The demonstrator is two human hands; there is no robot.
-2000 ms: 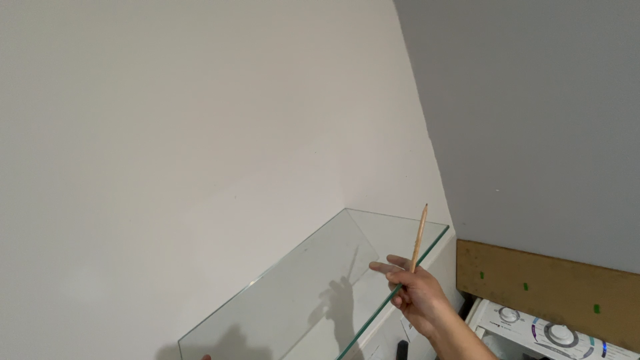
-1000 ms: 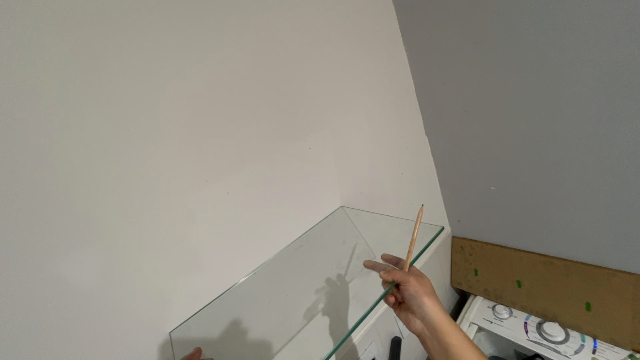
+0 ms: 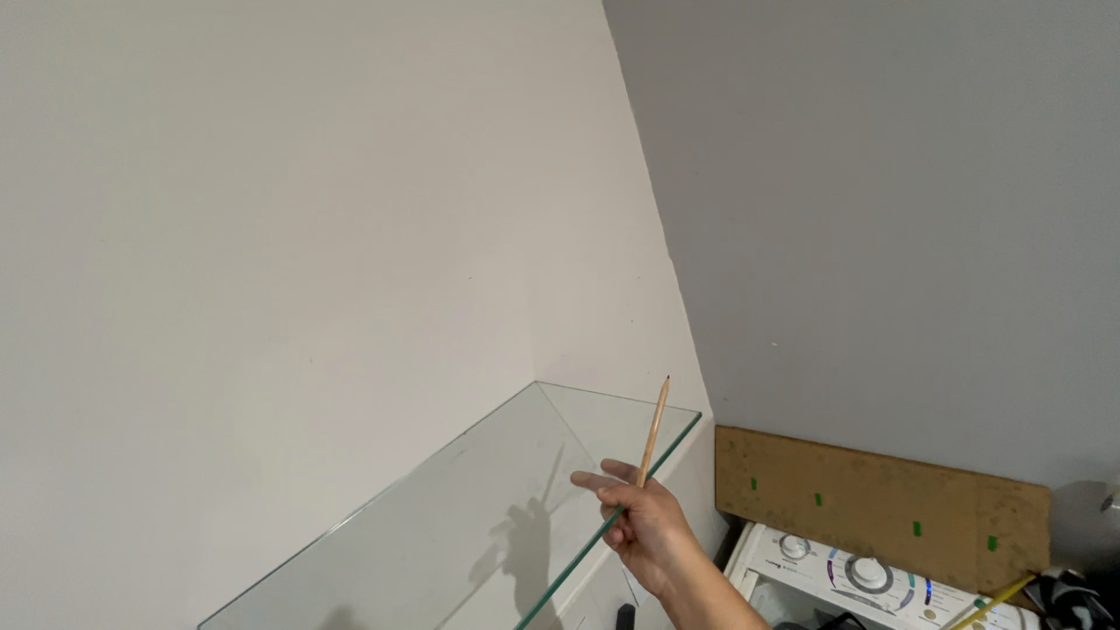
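Observation:
A clear glass shelf panel (image 3: 420, 525) with green edges lies against the pale wall in the corner. My right hand (image 3: 643, 525) grips its front edge, some fingers above the glass and others below. Between the fingers of that hand a wooden pencil (image 3: 654, 433) stands up, its dark tip pointing upward. The hand and pencil cast a shadow that shows through the glass. My left hand is out of view.
A brown board (image 3: 875, 499) with green marks leans on the grey wall (image 3: 875, 219). Below it stands a white washing machine's control panel (image 3: 840, 569) with dials. A yellow strip (image 3: 993, 604) and a dark object (image 3: 1072, 599) lie at the lower right.
The fingers of my left hand, at the glass's near left end one second ago, have gone out of view. My right hand keeps its hold on the glass and pencil.

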